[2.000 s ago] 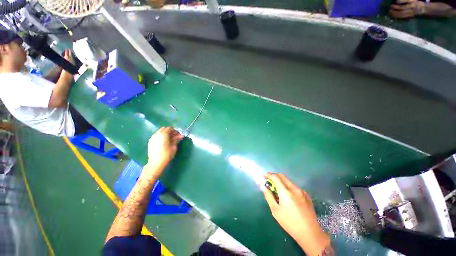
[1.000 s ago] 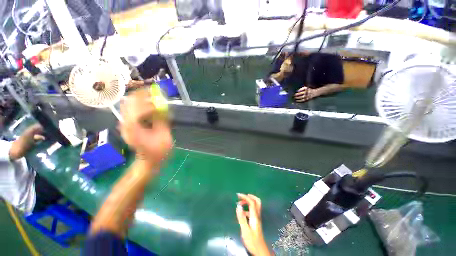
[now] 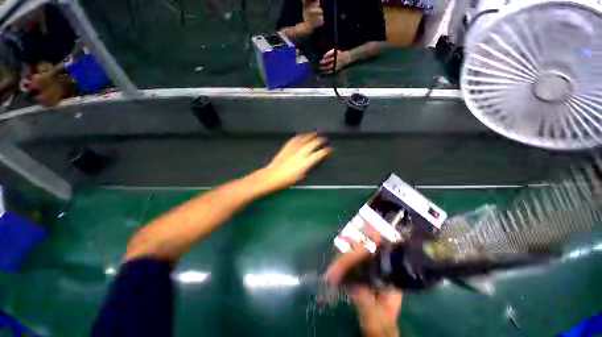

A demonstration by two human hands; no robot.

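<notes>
My right hand, blurred, is closed around the black electric screwdriver in front of the screw feeder. My left hand is stretched over the dark conveyor with its fingers spread and nothing seen in it. One black cylindrical housing stands on the conveyor beyond and right of my left hand. A second housing stands farther left, and a third is at the far left. The white screw feeder sits on the green bench, partly hidden by the screwdriver.
A white fan looms at the upper right. A blue-sided box and a person's hands and dark sleeves are across the conveyor. Another blue panel lies at the left edge. A pale post rises at the upper left.
My view has turned right. My left hand has moved out over the conveyor, and the lime-green tool no longer shows in it. My right hand has taken hold of the screwdriver.
</notes>
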